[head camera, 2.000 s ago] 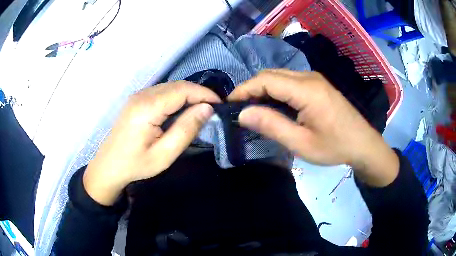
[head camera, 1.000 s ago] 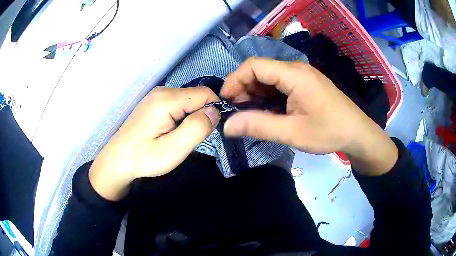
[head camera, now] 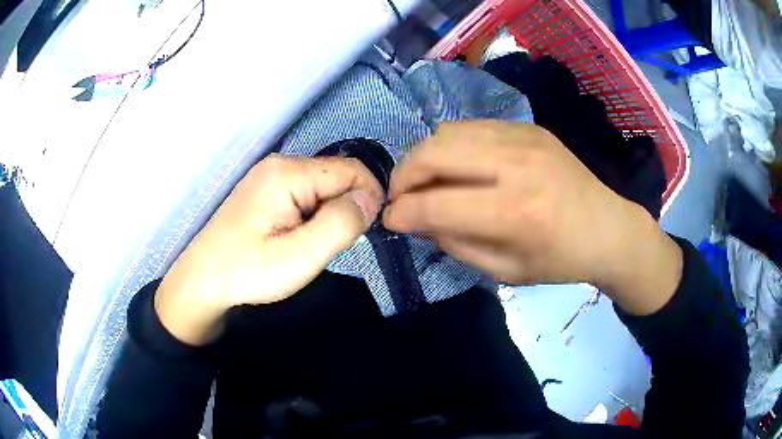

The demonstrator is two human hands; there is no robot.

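A grey fine-striped garment piece lies over my lap and up beside the table edge. A black band runs down it, with a dark curved part above. My left hand pinches the black band's upper end between thumb and forefinger. My right hand has its thumb and fingertips together close beside the left fingertips, slightly blurred. What lies between the right fingertips is hidden, so I cannot tell if they hold the band.
Pink-handled thread snips lie on the white table at the upper left, near a thin black cable. A red-pink basket with black cloth stands at the upper right. A blue stool and scraps are beyond it.
My right fingers were apart around the dark band and have closed together beside the left fingertips. The lower black band now shows more. Black cloth at the far right has shifted.
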